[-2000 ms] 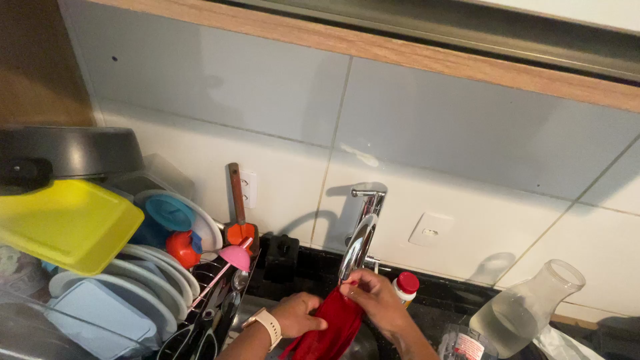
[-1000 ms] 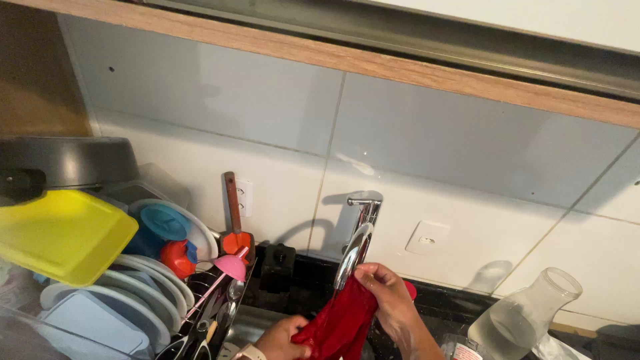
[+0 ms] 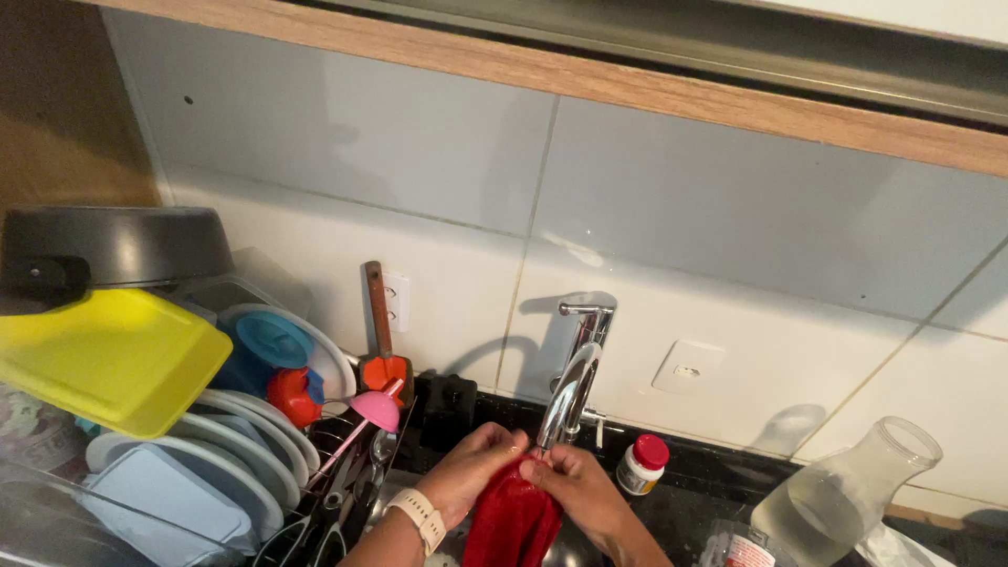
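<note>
A red cloth (image 3: pixel 516 516) hangs between my two hands, just under the spout of the chrome faucet (image 3: pixel 571 394). My left hand (image 3: pixel 472 468), with a pale watch band (image 3: pixel 417 516) on its wrist, pinches the cloth's upper left edge. Thumb and fingers of my right hand (image 3: pixel 579 484) grip its upper right edge, close to the spout. The cloth's lower end runs out of the frame over the metal sink (image 3: pixel 571 549). Whether water is flowing cannot be made out clearly.
At left a dish rack holds white plates (image 3: pixel 228 449), a yellow tray (image 3: pixel 118 354), a dark pan (image 3: pixel 118 244) and utensils. Right of the faucet stand a red-capped bottle (image 3: pixel 642 465) and a glass carafe (image 3: pixel 843 488) of liquid. A wood-edged cabinet (image 3: pixel 551 71) overhangs above.
My left hand has risen from lower on the cloth to its top edge, beside my right hand under the spout. The red-capped bottle, largely hidden a second ago, shows fully.
</note>
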